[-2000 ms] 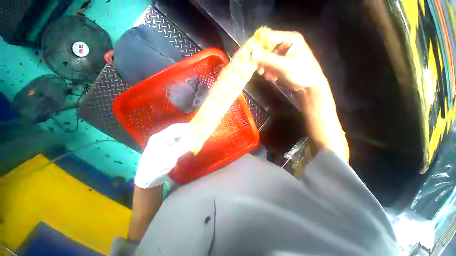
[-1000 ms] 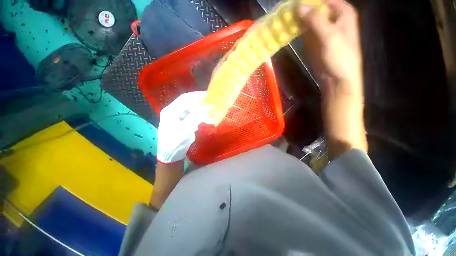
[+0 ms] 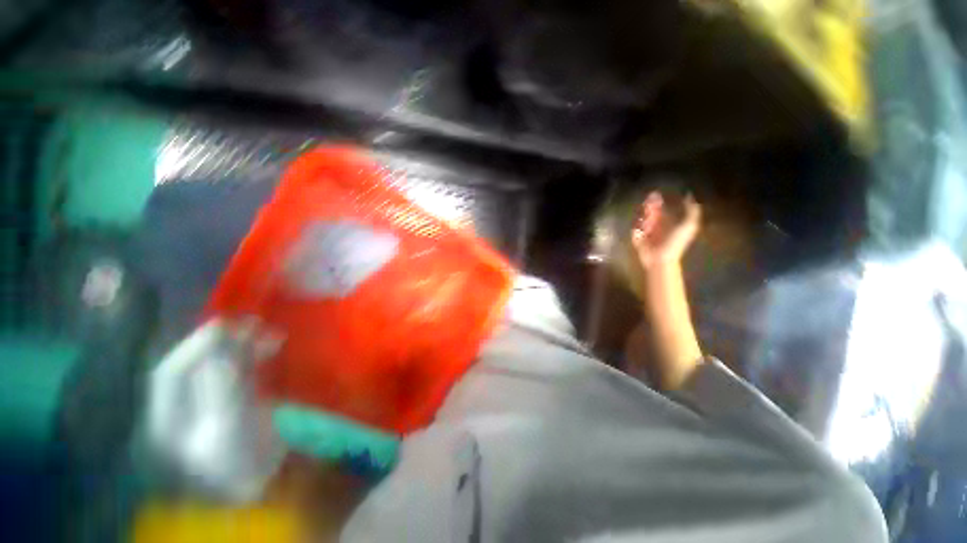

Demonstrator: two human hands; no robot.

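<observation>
The frame is strongly blurred. The red-orange basket [image 3: 387, 355] lies tilted at my lap. A pale grey-blue piece [image 3: 339, 258] lies inside it. A faint yellowish streak shows in the basket's right part; I cannot tell if it is the yellow bumpy piece. My left hand [image 3: 212, 408], in a white glove, is at the basket's lower left edge, and its fingers are too blurred to read. My bare right hand [image 3: 666, 231] is raised to the right of the basket over a dark area, fingers apart, with nothing visible in it.
Dark machine surfaces span the top and right. A yellow machine edge [image 3: 822, 58] is at the upper right. Bright shiny film or glare [image 3: 896, 339] is at the far right. Blurred green floor [image 3: 111, 170] and a dark round fan shape [image 3: 104, 292] are on the left.
The view has turned and blurred. The yellow bumpy piece no longer spans my hands. My right hand has let go and moved away from the basket; my left hand is lower and further left.
</observation>
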